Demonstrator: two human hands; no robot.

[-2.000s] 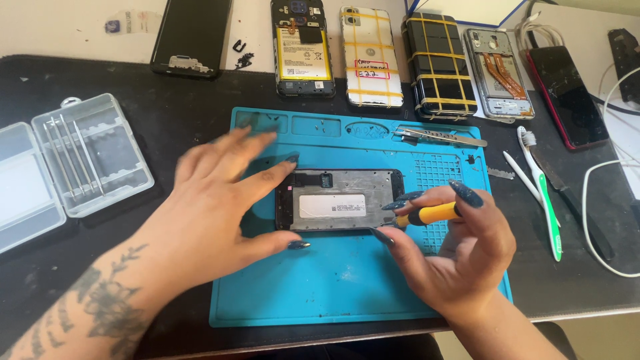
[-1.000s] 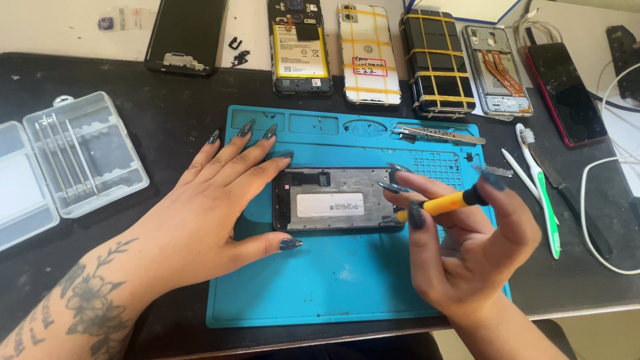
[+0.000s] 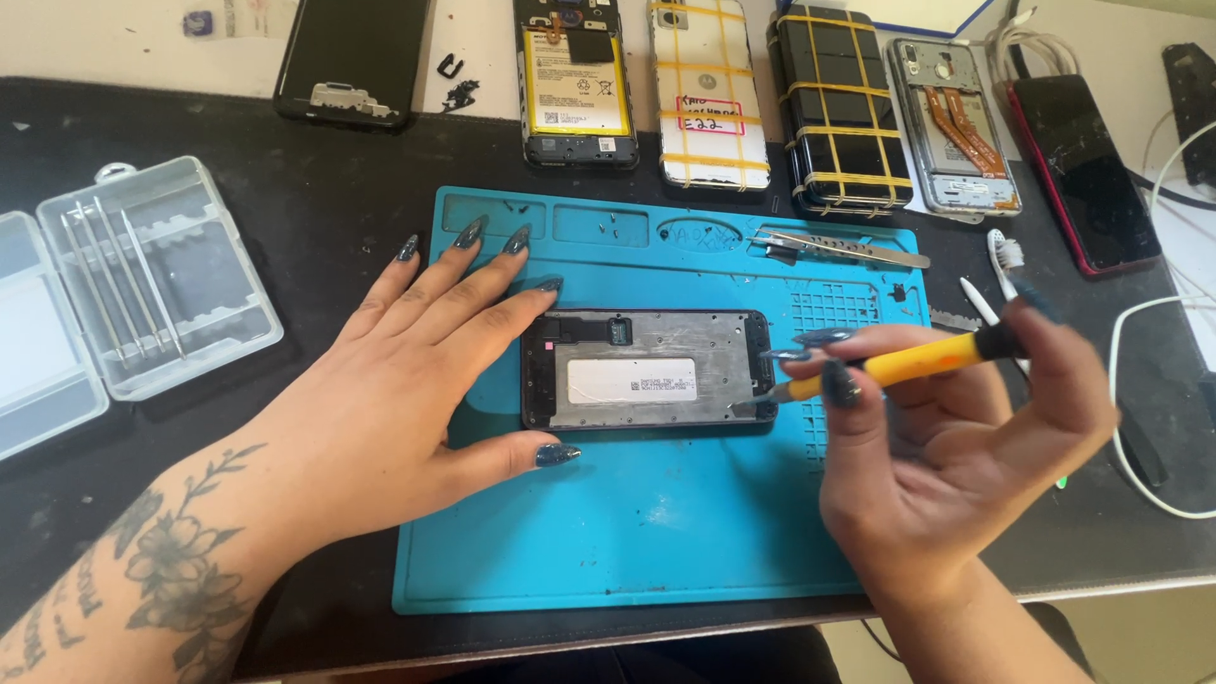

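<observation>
A phone's metal mid-frame with a black rim lies flat on a blue silicone repair mat. A white label sits in its middle. My left hand rests spread at the frame's left end, thumb below and index finger by the upper left corner, gripping nothing. In my right hand is a small yellow-handled tool with a black end and a thin metal tip. Its tip is at the frame's lower right corner; whether it touches cannot be told.
Metal tweezers lie on the mat's top edge. Left stands an open plastic case of metal picks. Behind are an opened phone, phones bound with rubber bands and a red-edged phone. A toothbrush and white cable lie right.
My left hand was lifted and blurred two seconds ago and has come down at the frame's left end. The yellow tool has stayed in my right hand, near the frame's right end.
</observation>
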